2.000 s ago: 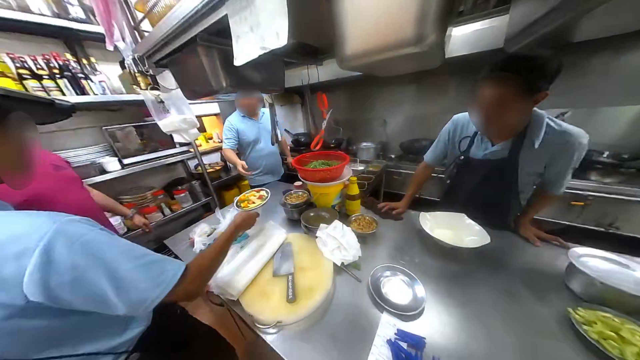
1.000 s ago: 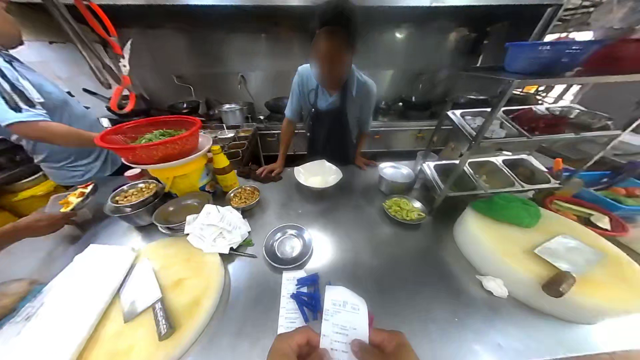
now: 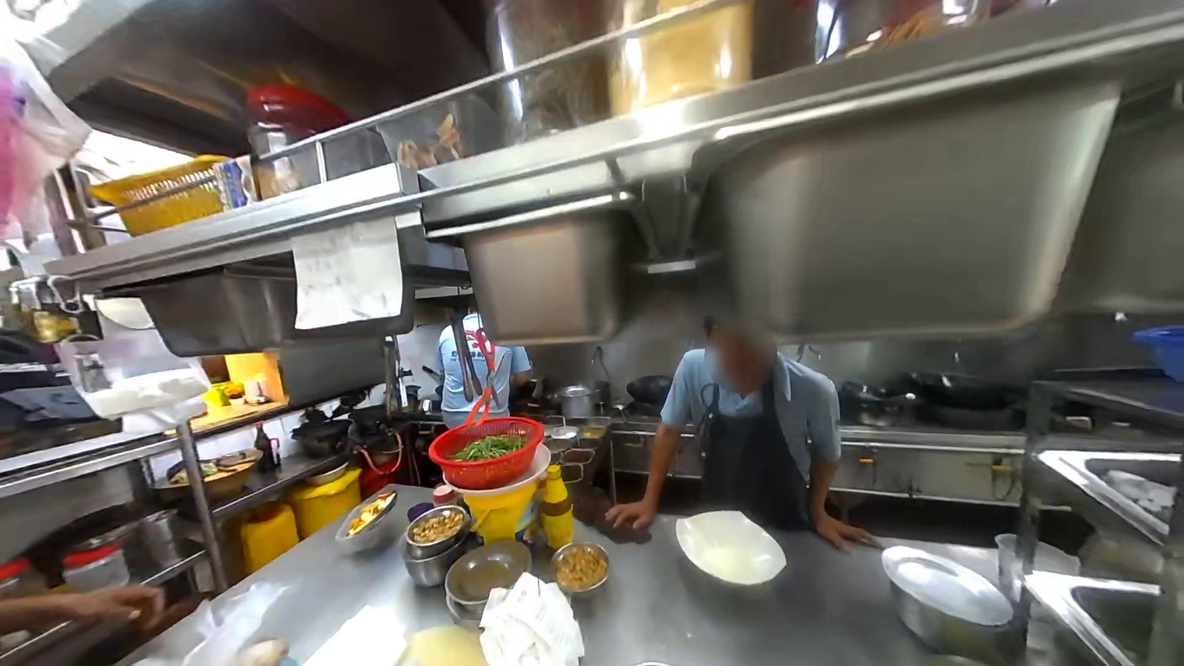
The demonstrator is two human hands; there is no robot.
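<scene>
Neither of my hands shows in the head view. Across the steel table (image 3: 638, 592) lies a white bowl (image 3: 731, 548), in front of a person in a dark apron who leans with both hands on the table. Left of it stand a small bowl of brown pieces (image 3: 581, 566), a yellow bottle (image 3: 557, 509) and a red basket of green vegetables (image 3: 487, 453) on a yellow bucket (image 3: 499, 514). A crumpled white cloth or paper (image 3: 531, 622) lies near the lower edge. A bowl of colourful cut food (image 3: 370, 520) sits at the table's left side.
Steel pans (image 3: 546, 277) hang under an overhead shelf (image 3: 573, 148) across the view. A lidded pot (image 3: 945, 592) and a rack with metal trays (image 3: 1101, 499) stand at right. Another person's hand (image 3: 116, 606) reaches in at lower left; a person in blue stands at the back.
The view has swung up and left, and my hands with the paper slip have left it. The bowl of colourful food, held by a person before, now sits on the table. The person in blue has turned away.
</scene>
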